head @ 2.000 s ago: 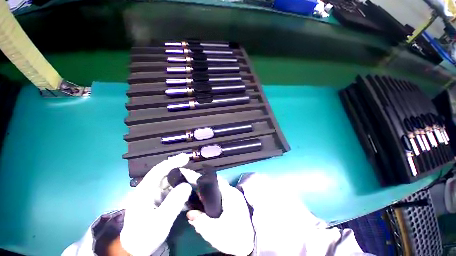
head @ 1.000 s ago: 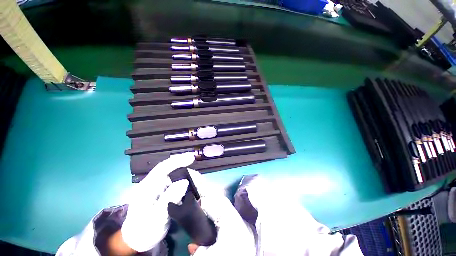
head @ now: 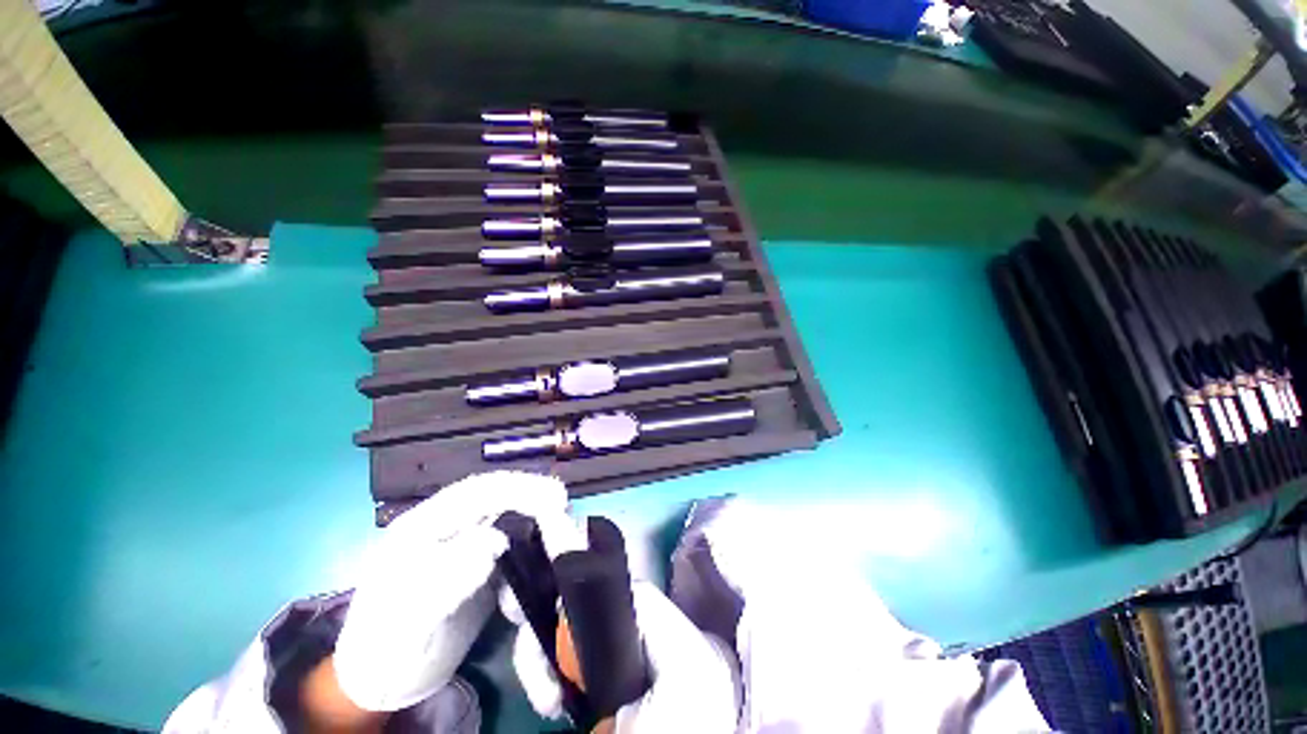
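My left hand, in a white glove with bare skin at the wrist, grips the upper left part of a thick black handle-like piece. My right hand, white-gloved with some bare skin showing, holds the same piece from below and the right. The piece shows two dark parts side by side, partly hidden by the gloves. Just beyond my hands lies a black grooved tray with several black-and-silver rods in its grooves. The two nearest rods have pale oval fittings; the farther ones have black bands. One groove between these groups holds no rod.
A stack of black grooved trays with rods stands at the right on the green bench top. A yellow-taped upright is at the upper left. A grey perforated tray and blue crates are at the lower right.
The black piece has turned more upright between my hands, and its two parts now show side by side. My left hand has shifted slightly. The rods in the tray have not moved.
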